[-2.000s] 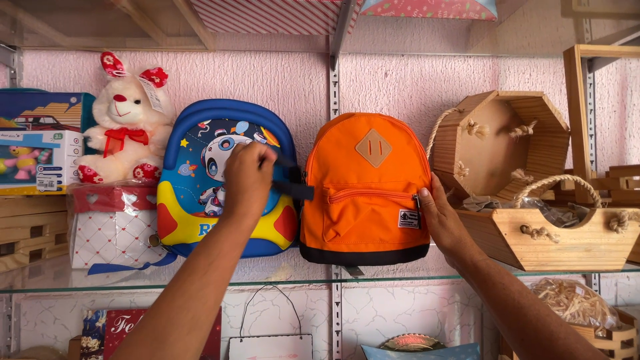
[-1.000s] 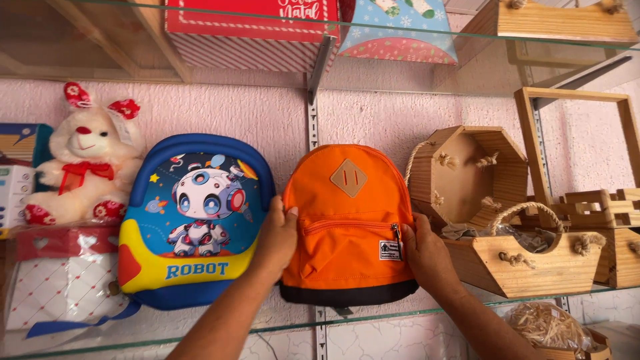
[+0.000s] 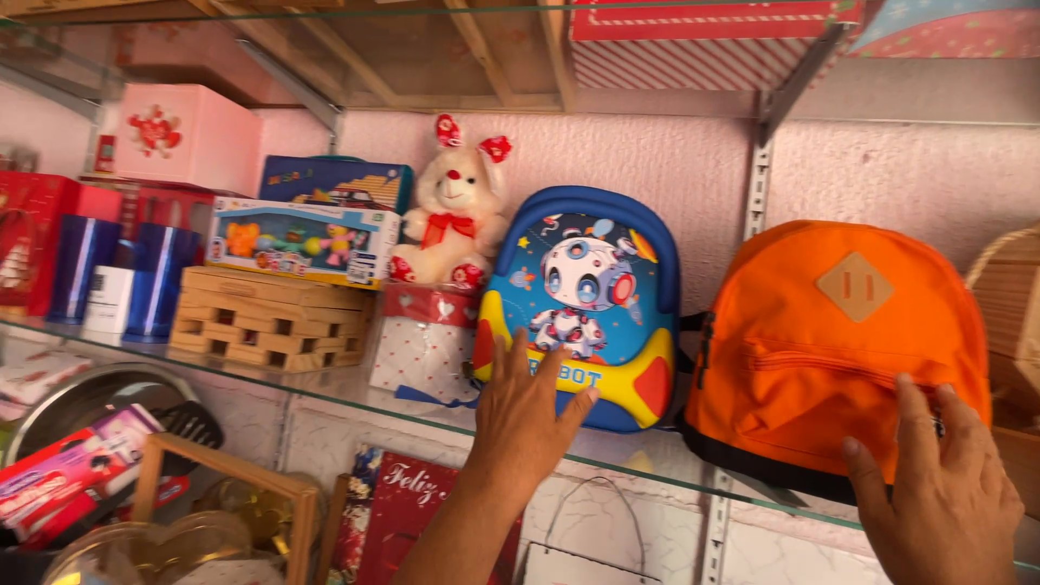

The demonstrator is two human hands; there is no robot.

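Note:
In the head view, an orange backpack [image 3: 845, 325] with a black base and a tan diamond patch stands on a glass shelf. My right hand [image 3: 934, 471], fingers spread, is in front of its lower right part; whether it touches cannot be told. To its left stands a blue and yellow child's backpack [image 3: 601, 309] with a robot picture. Before its lower left part is my left hand [image 3: 524, 414], fingers apart, holding nothing. A plush rabbit [image 3: 455, 211] with a red bow sits left of that backpack, on a gift box [image 3: 426, 341] with hearts.
Further left on the glass shelf [image 3: 325, 378] are slatted wooden boxes [image 3: 268, 317], a boxed toy set [image 3: 301, 240], blue tumblers [image 3: 162, 280] and a pink box [image 3: 187, 134]. A wooden basket [image 3: 1011, 309] stands at the right edge. Below are a wooden frame [image 3: 231, 463] and a pan [image 3: 106, 406].
My left hand has left the orange backpack's side and is now at the robot backpack. The right hand's fingers have spread in front of the orange one. The view has swung left.

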